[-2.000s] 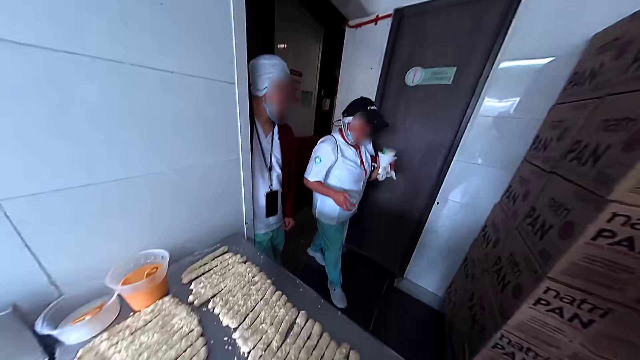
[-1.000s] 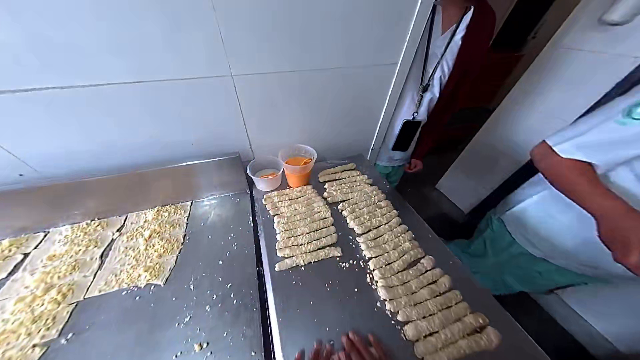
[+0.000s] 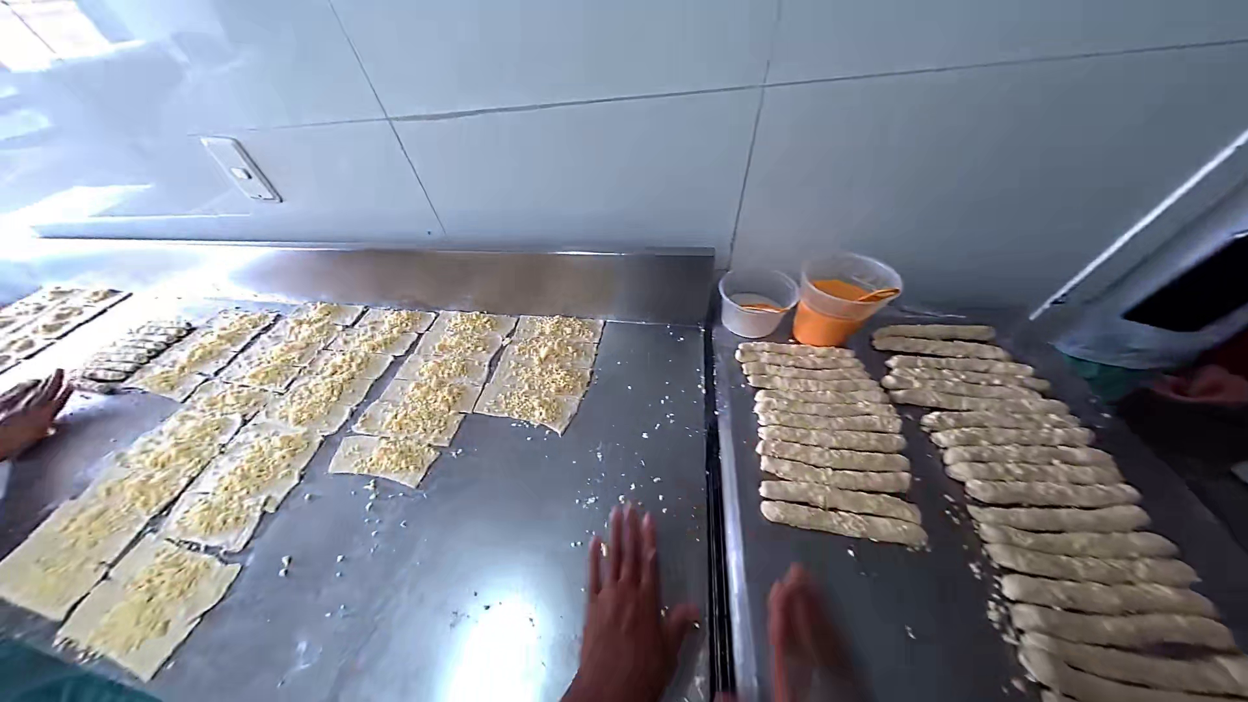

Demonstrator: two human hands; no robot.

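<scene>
My left hand (image 3: 629, 614) is over the left steel table (image 3: 429, 585), palm down, fingers spread and holding nothing. My right hand (image 3: 804, 634), blurred, is over the right steel table (image 3: 936, 624), just across the gap; nothing shows in it, and its finger pose is unclear. Ahead of the right hand lies a column of cheese-sprinkled dough sticks (image 3: 838, 458), with a longer column (image 3: 1082, 526) beside it. Left of my left hand lie flat dough pieces topped with grated cheese (image 3: 390, 409). Beyond the sticks stand a cup of orange liquid (image 3: 827, 317) and a whitish plastic tub (image 3: 758, 302).
Another person's hand (image 3: 34, 414) rests at the far left beside small rolled dough pieces (image 3: 132, 351). A tiled wall (image 3: 604, 166) and a steel backsplash (image 3: 487, 283) bound the tables behind. At the right edge, part of a person (image 3: 1121, 361) stands beyond the right table.
The view has swung far left, from two people by a door to the tables. Both my hands have come further into view since one second ago.
</scene>
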